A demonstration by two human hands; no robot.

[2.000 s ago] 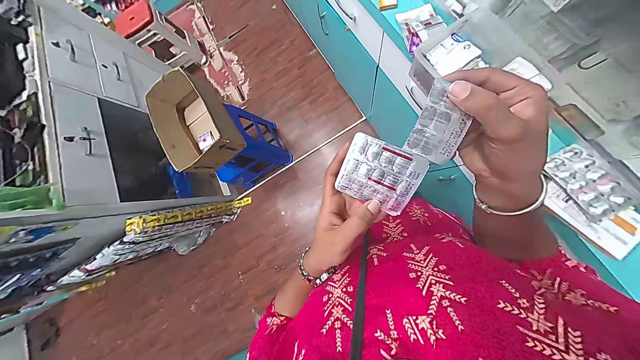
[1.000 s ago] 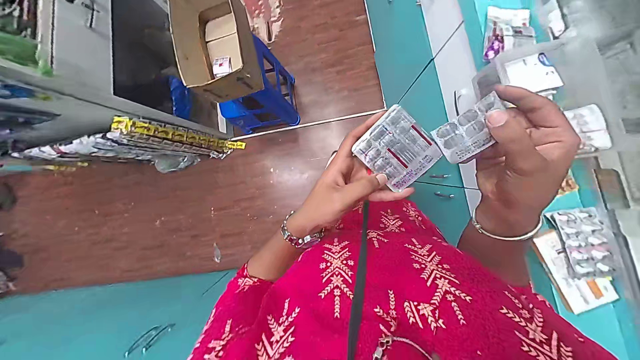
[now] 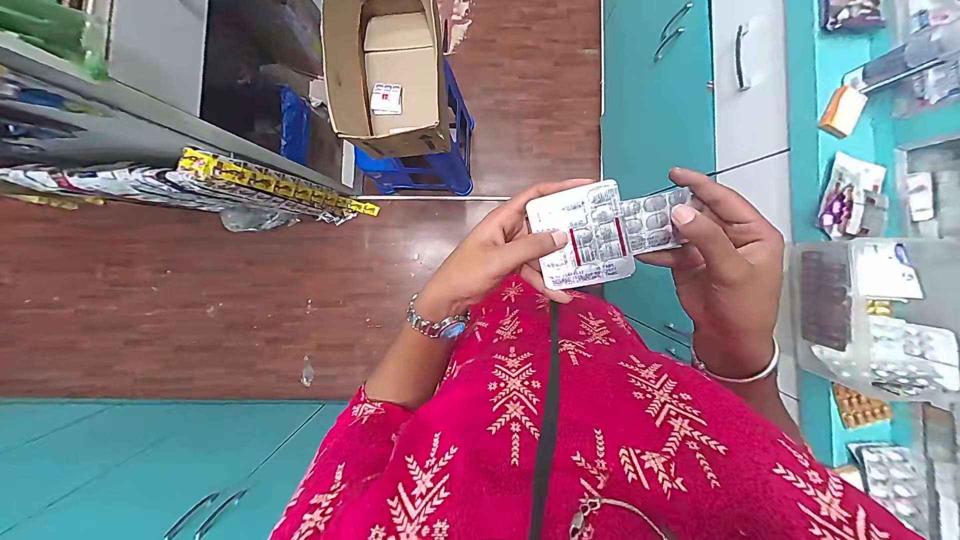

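My left hand (image 3: pixel 499 251), with a metal watch at the wrist, grips a silver blister pack of tablets (image 3: pixel 592 234) between thumb and fingers. Its printed foil bears writing and red stripes. My right hand (image 3: pixel 724 259), a bangle at its wrist, pinches a second, smaller-looking silver blister pack (image 3: pixel 651 219) at its right end. The second pack's left end meets the right edge of the first and seems to overlap it. Both packs are held above the waist of the red patterned garment. Some fingertips are hidden behind the packs.
An open cardboard box (image 3: pixel 401 60) with a small white pack inside rests on a blue plastic stool or crate (image 3: pixel 420 172). At right, a teal counter holds a clear plastic tray (image 3: pixel 825 360) and more blister packs (image 3: pixel 892 476). Hanging packets (image 3: pixel 262 180) line the left shelf.
The view has turned a good deal. The right hand's pack, earlier tilted and held more upright, now lies nearly level beside the left one. Both hands keep hold of their packs.
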